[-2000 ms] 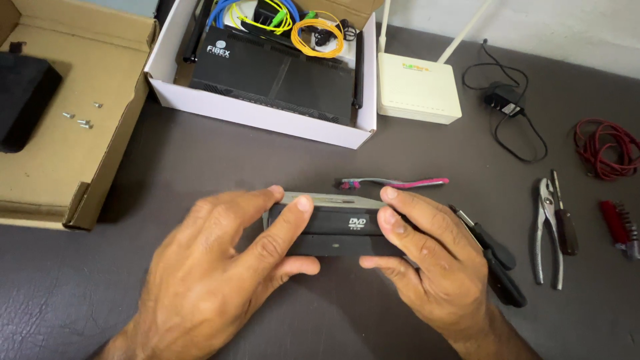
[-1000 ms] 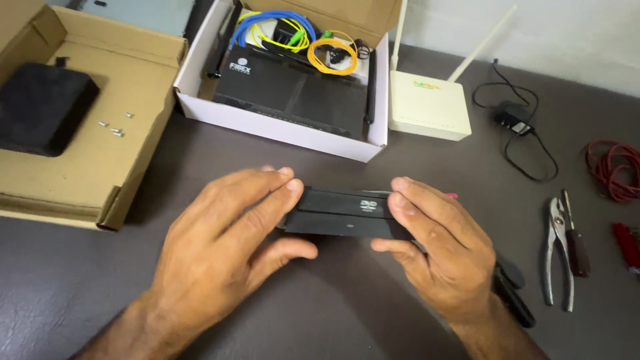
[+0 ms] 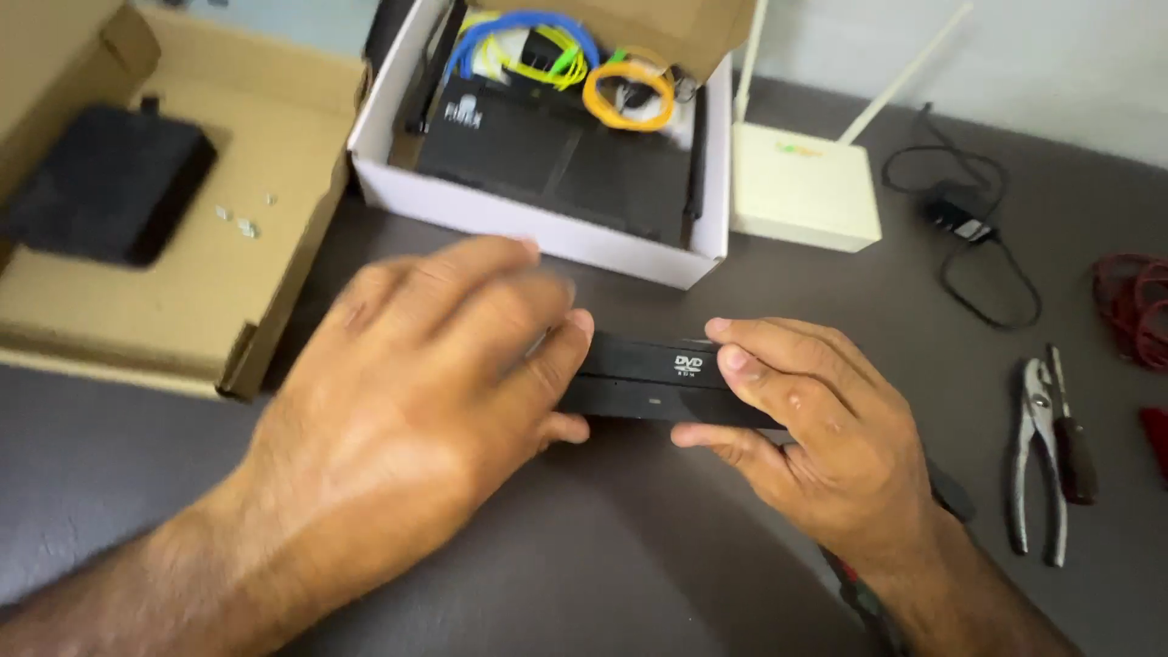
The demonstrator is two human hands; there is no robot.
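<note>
A black DVD drive is held over the dark table, its front panel with the DVD mark facing me. My right hand grips the drive's right end, fingers on top and thumb below. At its left end is my left hand, slightly blurred, with the index finger against the panel's upper edge and the thumb near the bottom edge. The other left fingers are raised and bent above the drive. My left hand hides that end of the drive.
Beyond my hands lies a white box with a black device and coiled cables. Right of it are a white router, a black adapter, slip-joint pliers, a screwdriver and red cable. A cardboard tray holds screws and a black case.
The fingers of my left hand have lifted and bent over the drive's left end. The toothbrush-like pink and grey item seen earlier beyond the drive is now hidden. The view has shifted closer.
</note>
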